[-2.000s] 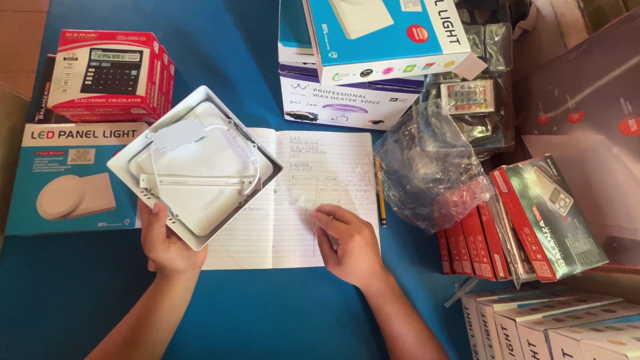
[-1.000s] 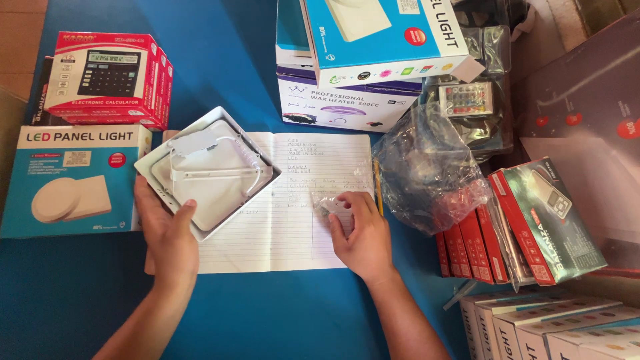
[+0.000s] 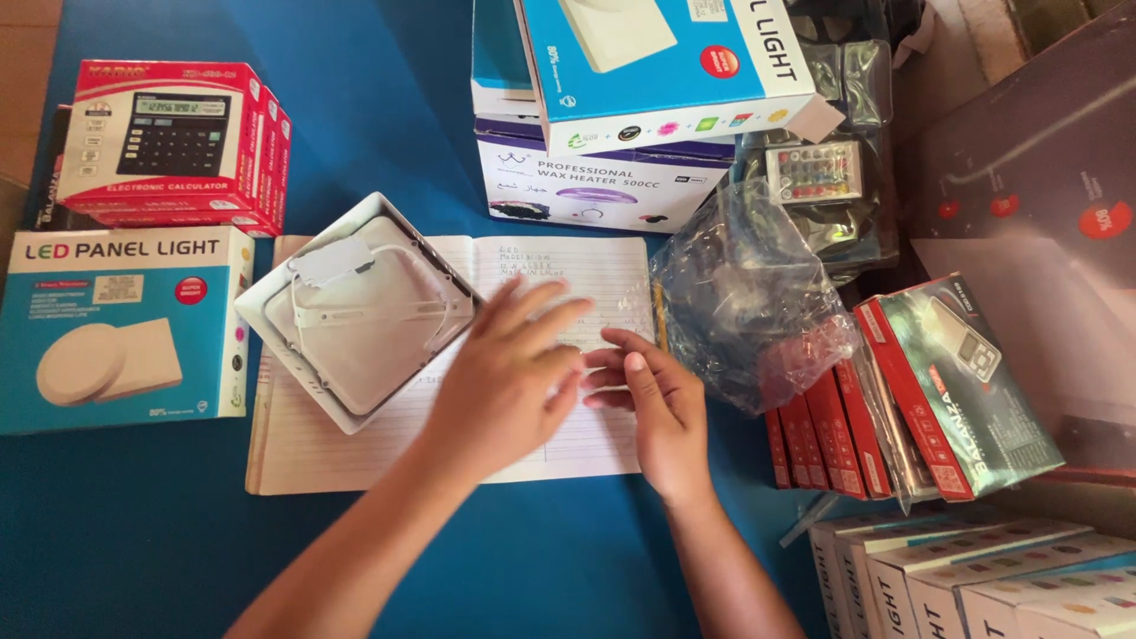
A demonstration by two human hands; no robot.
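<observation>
My left hand (image 3: 506,373), fingers spread and slightly blurred, is over the middle of an open lined notebook (image 3: 355,466); I see nothing held in it. Close beside it, my right hand (image 3: 661,408) has its fingers apart and half curled over the notebook's right page. Faint clear glints show just above these fingers, too indistinct to name. A square white LED panel light (image 3: 359,311) rests tilted on the left page, its open back facing up, with a small white driver box (image 3: 333,262), a wire and a metal bracket inside. Neither hand clearly touches the light.
An LED panel light box (image 3: 115,328) and calculator boxes (image 3: 169,133) stand left. Behind the notebook are a wax heater box (image 3: 603,182) and another panel light box (image 3: 666,80). Crumpled clear plastic (image 3: 754,293), a pencil (image 3: 659,315), red scale boxes (image 3: 958,390) and more light boxes (image 3: 896,577) lie right.
My left hand has let go of the panel light and moved right, towards my right hand. The light now rests on the notebook. My right hand's fingers have opened out.
</observation>
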